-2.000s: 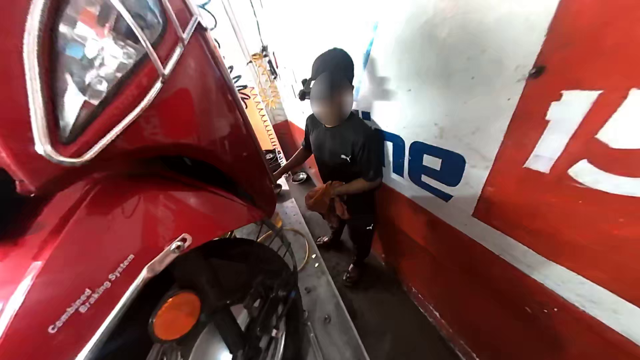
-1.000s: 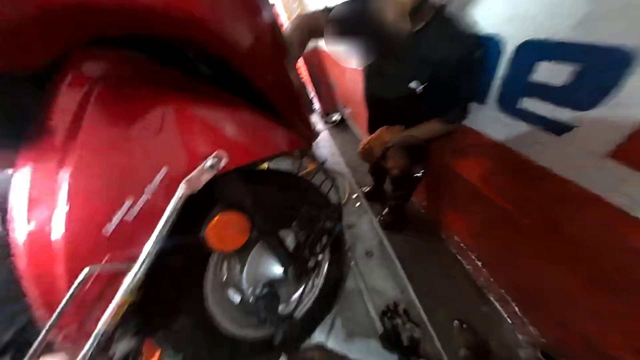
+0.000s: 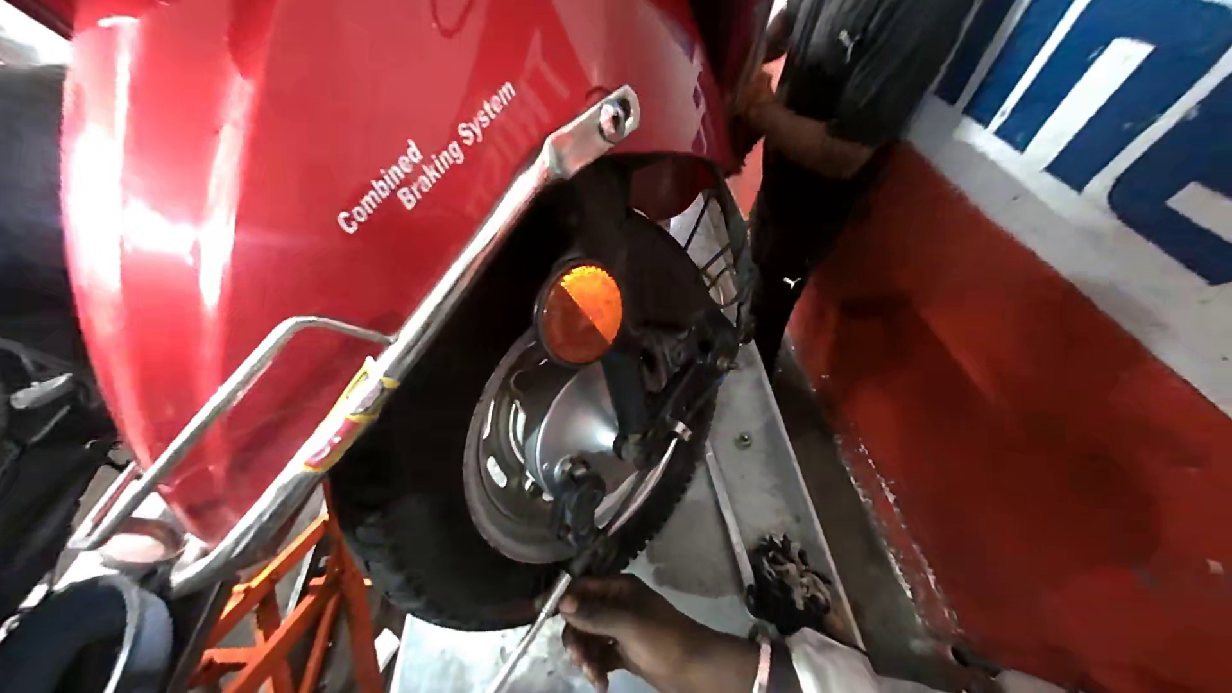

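My right hand (image 3: 626, 626) comes in from the bottom right, fingers closed around a thin metal rod-like tool (image 3: 529, 640). The tool's upper end meets dark parts low on the scooter's front wheel hub (image 3: 577, 419); the exact contact is hidden. Around the hub is the black tire (image 3: 414, 568), with a round orange reflector (image 3: 580, 313) above it. A red front fender (image 3: 289, 192) with white lettering covers the top of the wheel. A chrome guard bar (image 3: 462, 274) slants across the fender. My left hand is out of view.
A co-worker (image 3: 837, 125) stands beyond the scooter, an arm against its body. A red painted wall (image 3: 1020, 423) runs along the right. Below are a metal platform (image 3: 770, 433) bearing a black crumpled thing (image 3: 789, 582) and an orange metal frame (image 3: 318, 606). A dark rounded object (image 3: 72, 635) is bottom left.
My right hand has come into view with the tool at the wheel. The co-worker's forearm has moved to the scooter's body; the brownish cloth held before is out of sight. The view has moved down, closer to the wheel.
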